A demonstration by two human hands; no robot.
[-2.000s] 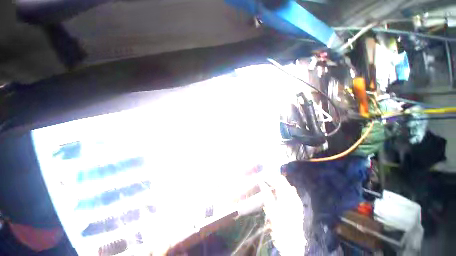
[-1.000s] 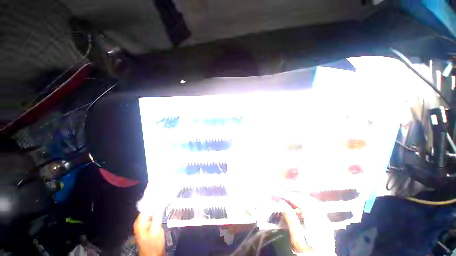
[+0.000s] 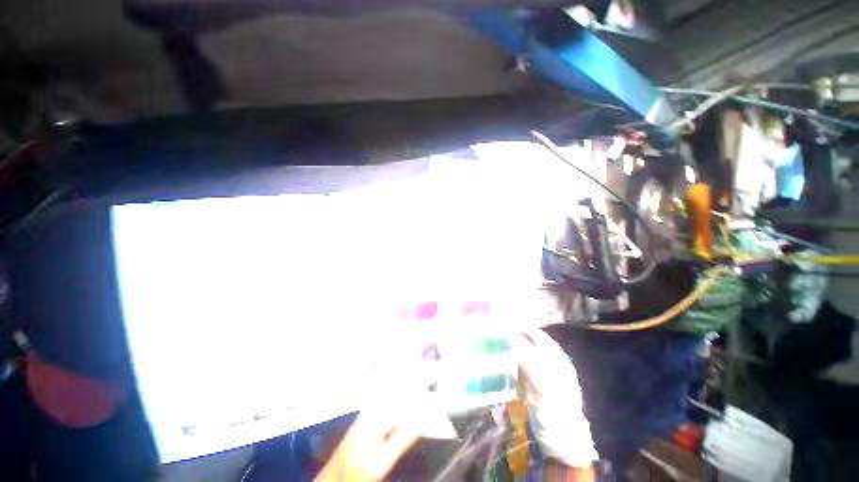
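Observation:
The open thread shade card glares white across the middle. Its left page looks blank except for faint dark marks along the lower edge. Magenta and green thread samples show at its lower right. My left hand is at the card's lower edge near the centre, its fingertips lost in glare beside a small pale corner; what it grips cannot be told. My right hand is overexposed, with its fingers around the card's lower right edge. A white covering lies around that hand or wrist.
A dark padded surface runs behind the card. A black device with cables and a yellow-orange cord are to the right, near an upright orange object. A blue bar crosses above. A red rounded object is at left.
The blue and dark sample rows on the left page no longer show; magenta and green samples now show at right. My left hand has moved from the lower left corner towards the centre. The view has swung right.

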